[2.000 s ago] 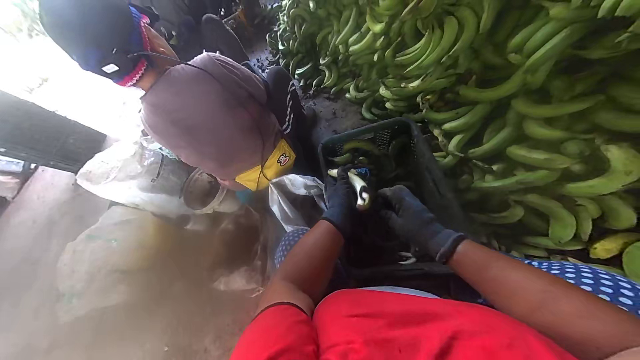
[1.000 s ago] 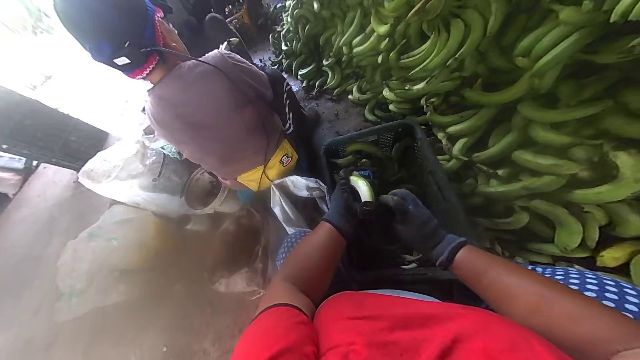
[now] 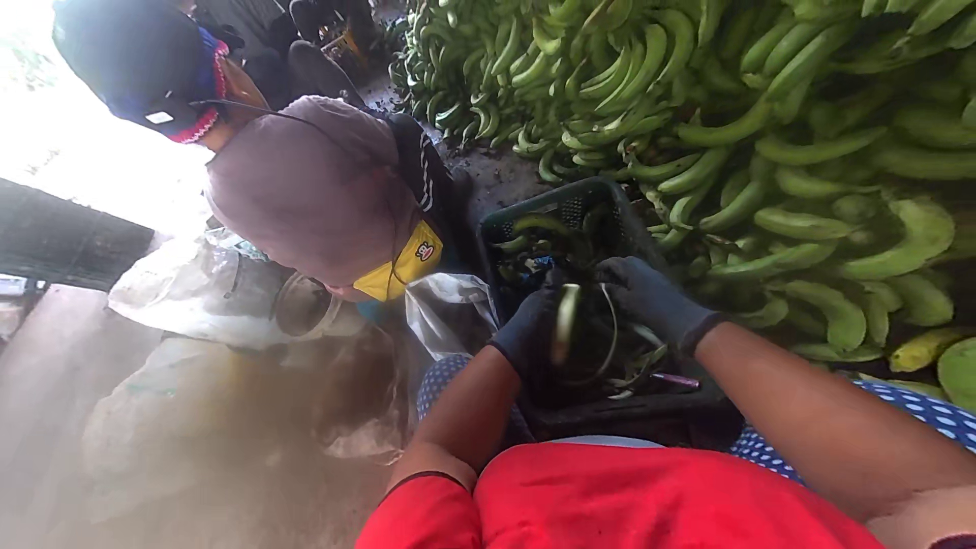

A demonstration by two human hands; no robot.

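Observation:
My left hand [image 3: 528, 324], in a dark glove, is closed around a partly peeled green plantain [image 3: 565, 316], which is blurred and held over a dark green plastic crate [image 3: 621, 217]. My right hand [image 3: 652, 299], gloved too, is just right of it, fingers curled; a long thin strip of peel [image 3: 612, 328] hangs by its fingertips. Whether a small tool is also in that hand is hidden. Inside the crate lie whole green plantains [image 3: 543, 223], peel scraps [image 3: 644, 366] and a pinkish stick-like object [image 3: 676, 380].
A big heap of green plantains [image 3: 801, 145] rises to the right and beyond the crate. At the left sits a co-worker [image 3: 305, 179] in a head covering and yellow mask, beside a clear plastic bag [image 3: 446, 305] and large translucent sacks [image 3: 198, 297]. Another person [image 3: 141, 65] wears a dark cap.
A long strip of peel now hangs between my hands, where none showed a second ago. My right hand has moved slightly away from the plantain. My left hand keeps hold of it.

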